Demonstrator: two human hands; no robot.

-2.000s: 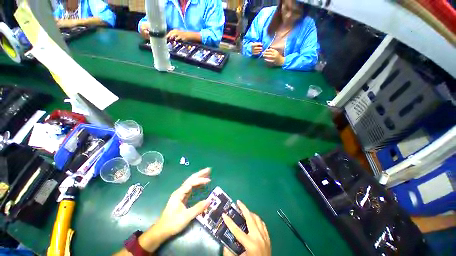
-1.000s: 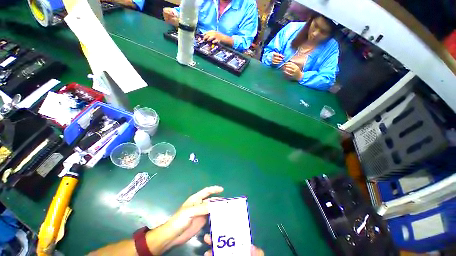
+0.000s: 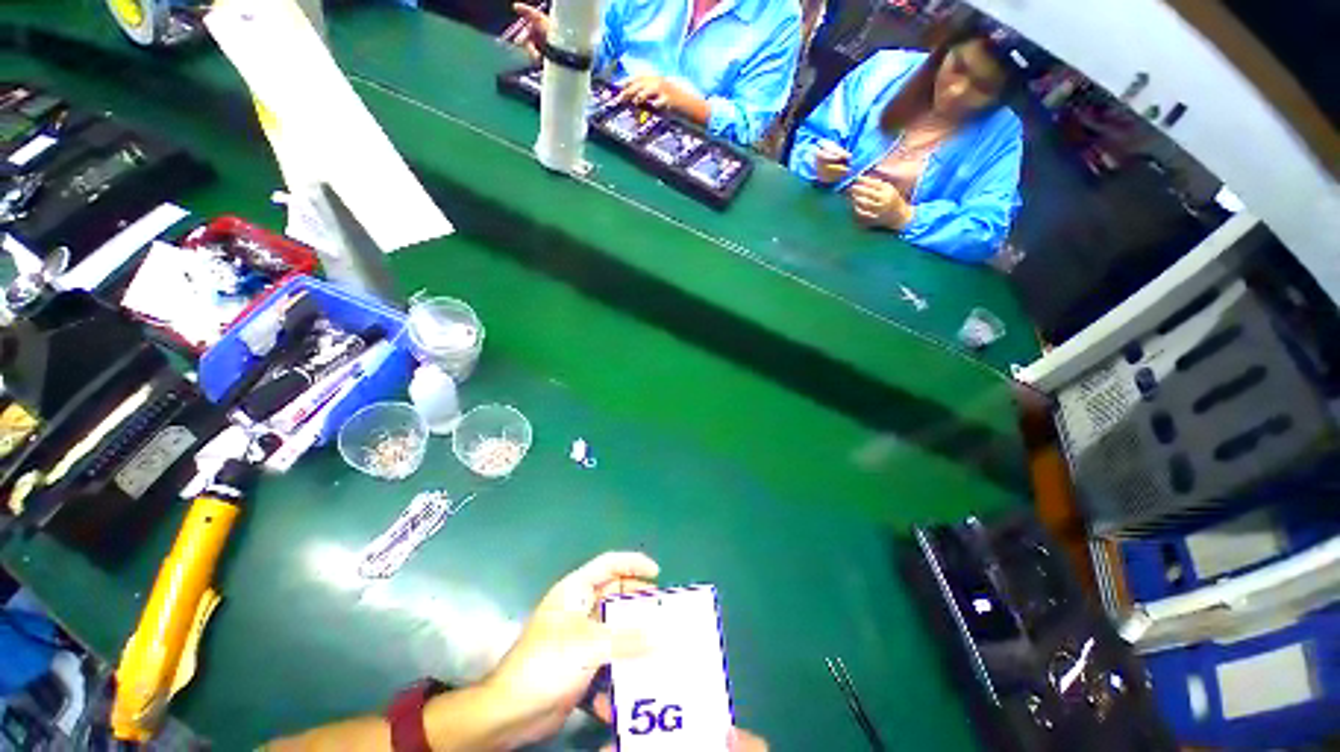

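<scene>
The smartphone (image 3: 669, 669) is held upright near the bottom edge of the view, its lit white screen showing "5G" towards me. My left hand (image 3: 559, 661) holds it by its left side, with the thumb and fingers at the edge. My right hand (image 3: 747, 740) is mostly cut off by the bottom edge; only fingertips show at the phone's lower right side. The phone's lower end is out of view.
Screw cups (image 3: 491, 441), a whitish bottle (image 3: 434, 398) and a blue tool bin (image 3: 309, 353) stand left. A yellow screwdriver (image 3: 177, 610) and coiled white cable (image 3: 407, 535) lie left. Tweezers (image 3: 852, 705) and a black parts tray (image 3: 1014, 632) lie right. Two people sit opposite.
Two seconds ago the phone lay open-backed under both hands; it has been turned over and its screen is lit. Over the last second it has shifted slightly left. The view has turned.
</scene>
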